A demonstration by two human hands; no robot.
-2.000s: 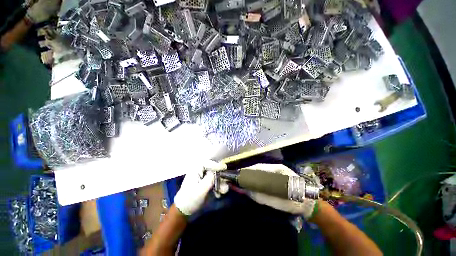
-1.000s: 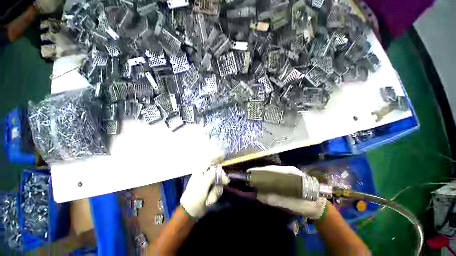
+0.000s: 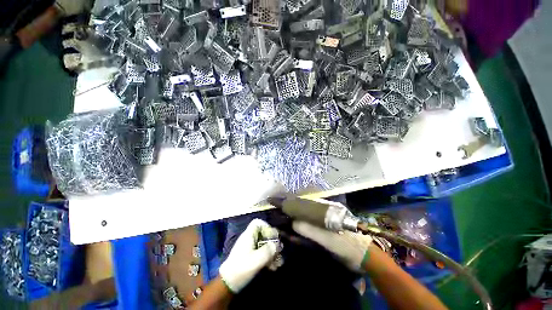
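Note:
My left hand (image 3: 247, 257), in a white knitted glove, holds a small metal bracket (image 3: 271, 245) at its fingertips over my lap. My right hand (image 3: 334, 241), gloved too, holds the air screwdriver (image 3: 307, 210), its dark nose pointing left over the table's yellowish edge. The driver's nose is apart from the bracket. The air hose (image 3: 417, 247) runs from its rear to the lower right. A loose pile of thin shiny screws (image 3: 290, 162) lies on the table just beyond the driver.
Perforated brackets (image 3: 287, 85) are heaped across the white table (image 3: 163, 209). A bag of screws (image 3: 91, 154) lies at its left end and a wrench (image 3: 472, 148) at its right. Blue bins (image 3: 130, 266) and a cardboard-lined bin (image 3: 181, 242) stand below. Another worker's gloved hand (image 3: 72, 45) shows upper left.
The driver has moved up and left, away from the left hand, and its nose now lies over the table edge. My left hand has lowered slightly with the bracket.

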